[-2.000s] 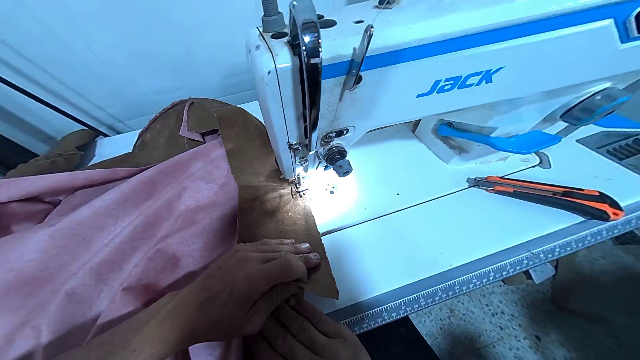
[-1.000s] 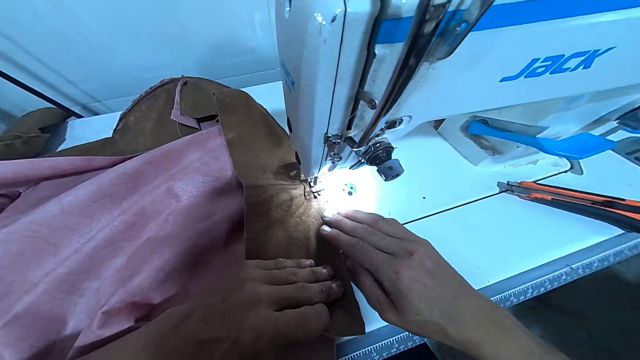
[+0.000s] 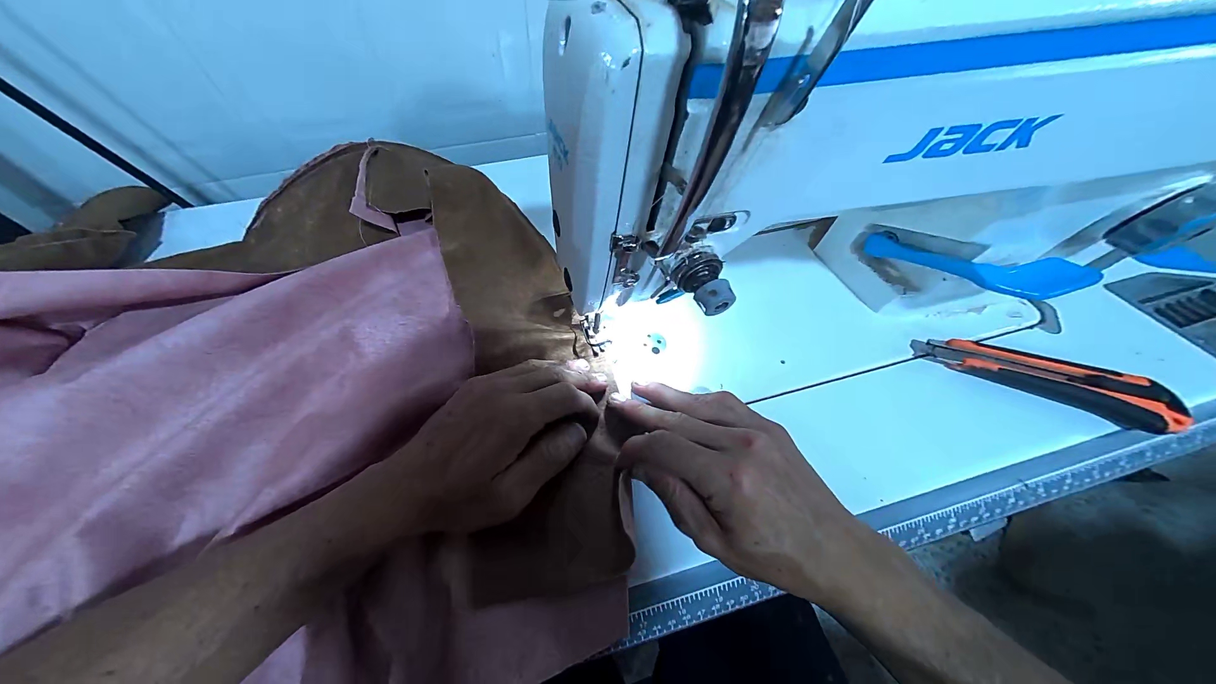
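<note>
Brown leather or suede-like material (image 3: 484, 256) lies under the presser foot (image 3: 591, 334) of a white Jack sewing machine (image 3: 950, 123). A pink sheet of similar material (image 3: 285, 389) covers its left part. Just in front of the foot, my left hand (image 3: 513, 437) grips a gathered fold of the brown piece with bent fingers. My right hand (image 3: 731, 465) pinches the same piece at its right edge, fingertips close to those of my left hand. The machine lamp lights this spot brightly, so the needle and the edge there are hard to make out.
An orange and black snap-off utility knife (image 3: 1054, 380) lies on the white table at the right. A blue lever (image 3: 988, 271) juts from the machine above it. A measuring tape strip (image 3: 988, 508) runs along the table's front edge. More brown material (image 3: 76, 237) lies far left.
My right hand has come from beside my left hand near the table's front to the right edge of the brown piece. My left hand has moved up towards the foot, and the material is now bunched between both hands.
</note>
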